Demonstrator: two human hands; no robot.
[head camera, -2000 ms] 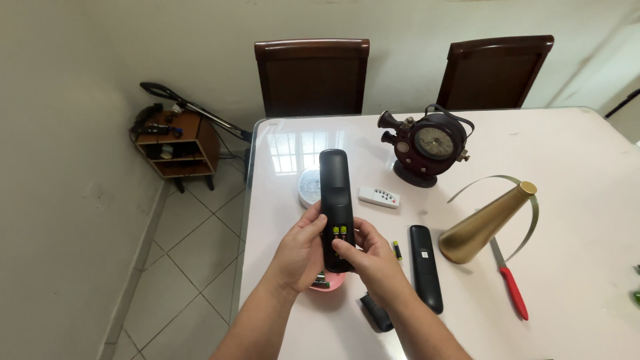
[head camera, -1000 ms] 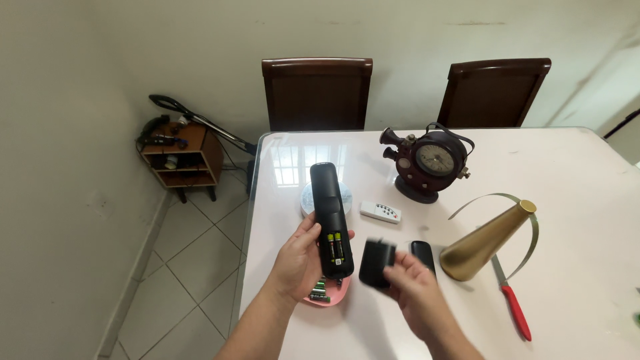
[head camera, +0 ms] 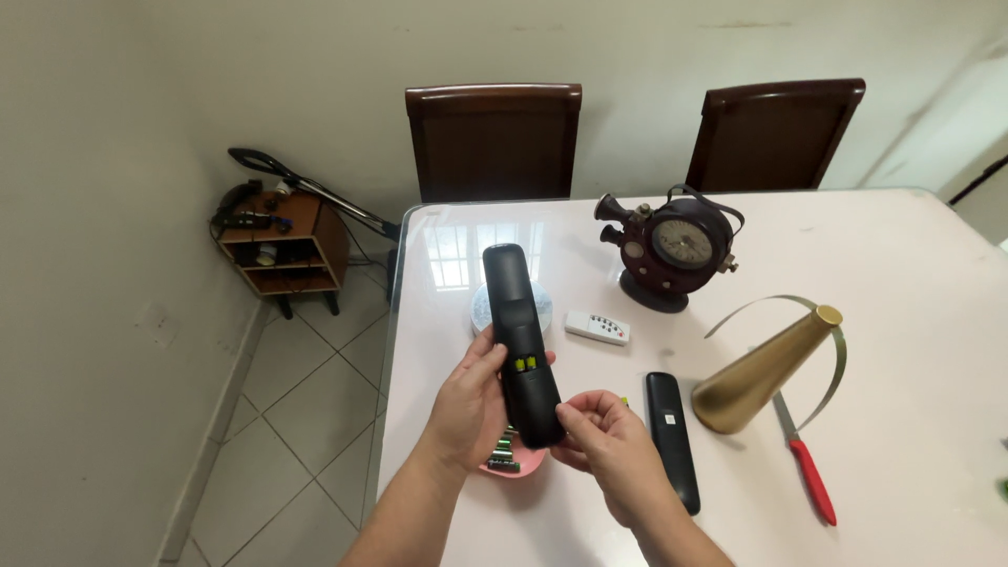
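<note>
My left hand [head camera: 472, 394] holds a black remote control [head camera: 513, 307] back side up over the table. Its battery cover [head camera: 535, 409] lies over the lower part of the battery bay, and the ends of two yellow-green batteries [head camera: 525, 363] show above it. The fingers of my right hand [head camera: 602, 441] pinch the cover's lower right edge. Beneath the remote is a pink dish [head camera: 524, 468] with several green batteries [head camera: 502, 457]. A second black remote [head camera: 673, 441] lies right of my right hand, and a white remote [head camera: 597, 327] lies farther back.
A brass-coloured cone-shaped object [head camera: 756, 378] with curved strips stands at the right, beside a red-handled knife [head camera: 811, 480]. Behind are a dark ornamental clock [head camera: 677, 244] and two wooden chairs [head camera: 494, 142]. A round container [head camera: 478, 303] is partly hidden by the held remote.
One second ago my right hand held the battery cover apart from the remote, with both batteries in full view. Now the cover is against the remote and hides most of them.
</note>
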